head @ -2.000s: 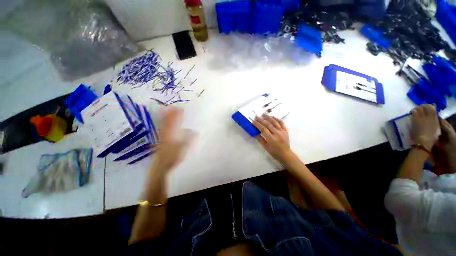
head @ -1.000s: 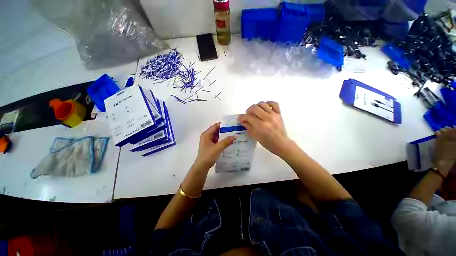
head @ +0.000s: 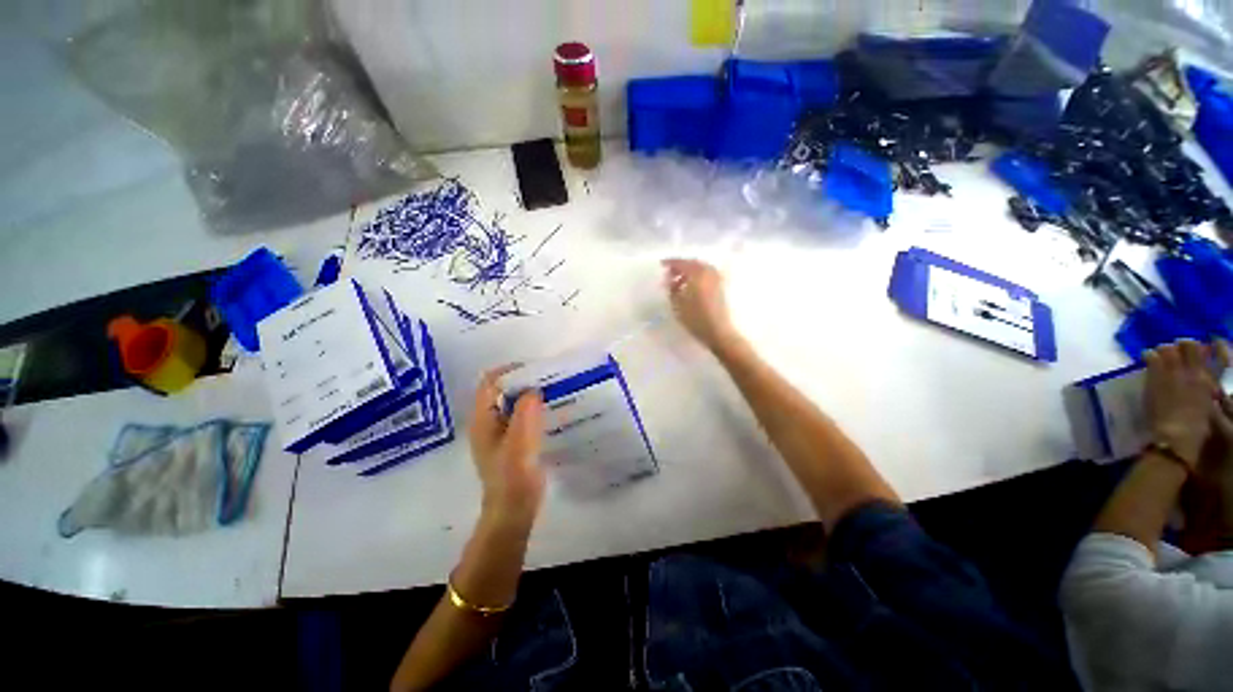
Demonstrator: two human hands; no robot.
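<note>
A white retail box with blue edges [head: 595, 430] stands tilted over the table in front of me, its printed back up. My left hand [head: 510, 433] grips it at its left side near the top, with the thumb on the blue edge. My right hand [head: 695, 295] is raised beyond the box's upper right, clear of it, with fingertips pinched together near the glassy heap of clear pieces [head: 730, 200]. Whether a small clear piece is between those fingertips I cannot tell. A faint clear streak shows between that hand and the box.
Fanned boxes [head: 331, 362] lean at the left, beside a cloth or glove [head: 169, 473]. Behind are blue-white slivers [head: 419, 223], a phone [head: 540, 175] and a bottle [head: 577, 108]. An open box [head: 976, 306] lies right. Another person's hands [head: 1183, 392] hold a box at far right.
The box came off the table into my left hand and turned printed back up. Over the last second my right hand has left the box top and moved back toward the clear heap.
</note>
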